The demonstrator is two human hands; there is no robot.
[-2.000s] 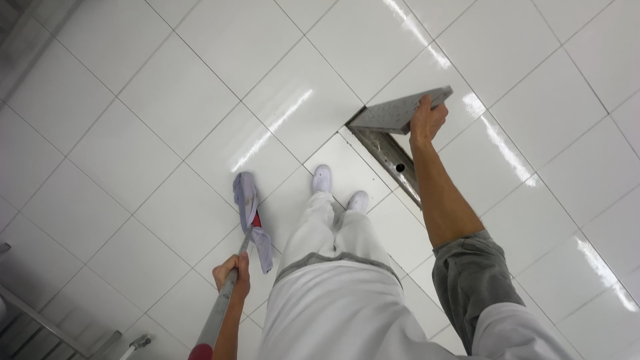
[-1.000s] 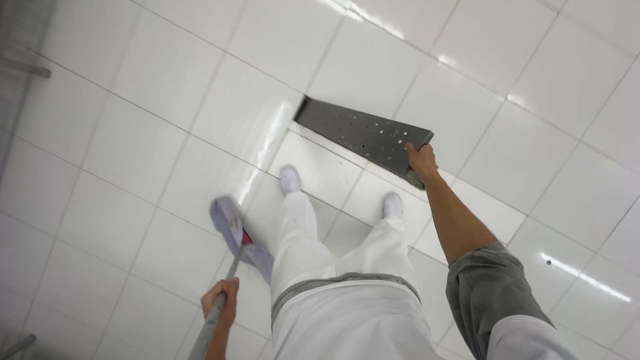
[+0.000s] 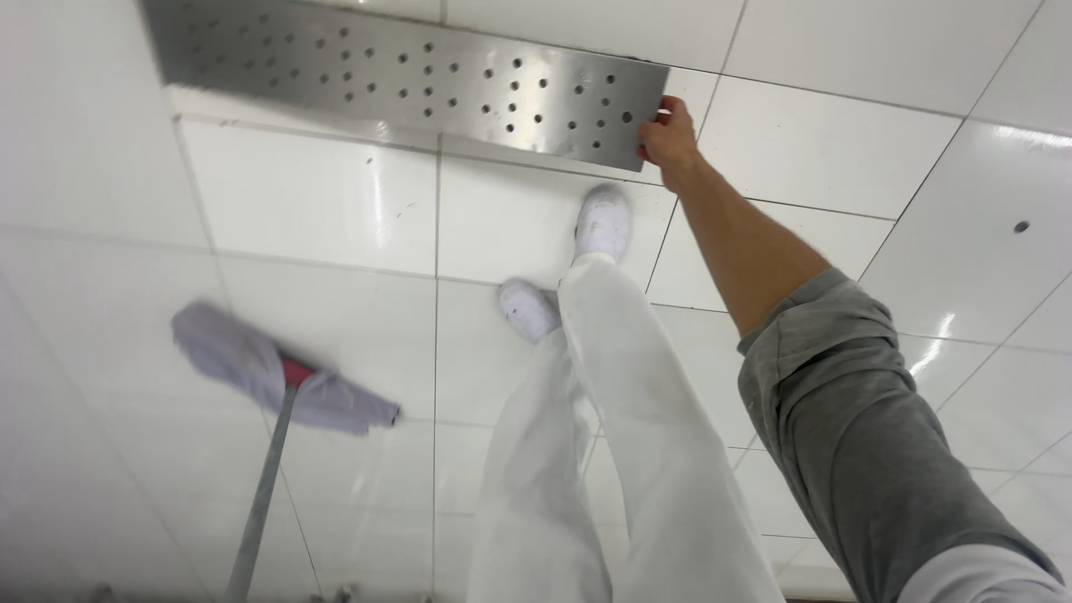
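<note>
My right hand [image 3: 670, 138] grips the right end of a long perforated metal cover plate [image 3: 419, 79], which spans the top left of the view. The plate lies low over the tiled floor, its near edge casting a shadow; whether it rests fully flat I cannot tell. At the lower left is a flat floor mop with a grey cloth [image 3: 239, 352] wrapped around its head and a red joint. Its grey handle [image 3: 264, 502] runs down out of the bottom edge. My left hand is out of view.
White glossy floor tiles [image 3: 318, 201] with dark joints surround my feet. My white shoes [image 3: 603, 219] stand just below the plate's right end. A small dark round hole [image 3: 1021, 227] shows in the floor at the right. Blurred small objects lie along the bottom left edge.
The metal plate was tilted up over an open floor channel and now lies lower, its perforated face showing broadly. My left hand, earlier on the mop handle, has left the view.
</note>
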